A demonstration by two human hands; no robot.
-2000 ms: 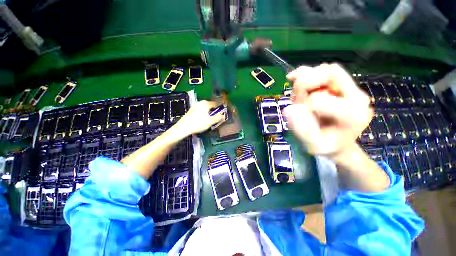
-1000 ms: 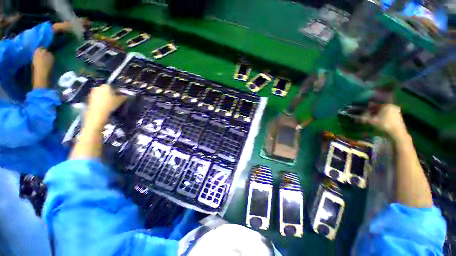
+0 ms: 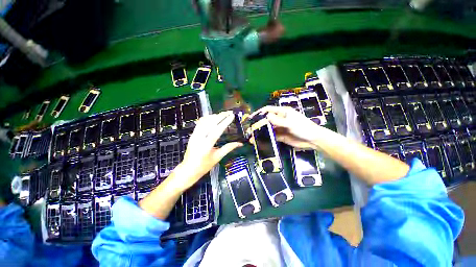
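My right hand (image 3: pixel 284 125) holds a display module (image 3: pixel 265 146) by its upper end, screen up, round spot toward me, above the stacked modules (image 3: pixel 242 193). My left hand (image 3: pixel 209 136) is at the press fixture (image 3: pixel 229 136), fingertips on a dark narrow piece seen edge-on, beside the module in my right hand. My hands hide most of the fixture. The green hand press (image 3: pixel 227 57) stands just beyond my hands, its lever (image 3: pixel 275 13) pointing away and untouched.
The left blister tray (image 3: pixel 130 156) and right blister tray (image 3: pixel 417 114) flank the work area, with a whitish liner (image 3: pixel 342 114) by the right one. Loose modules (image 3: pixel 201 76) lie along the far green strip. A blue sleeve (image 3: pixel 15 229) shows at far left.
The view has swung back to the press. My left hand has moved from the left tray to the fixture. My right hand has left the lever and now holds a module.
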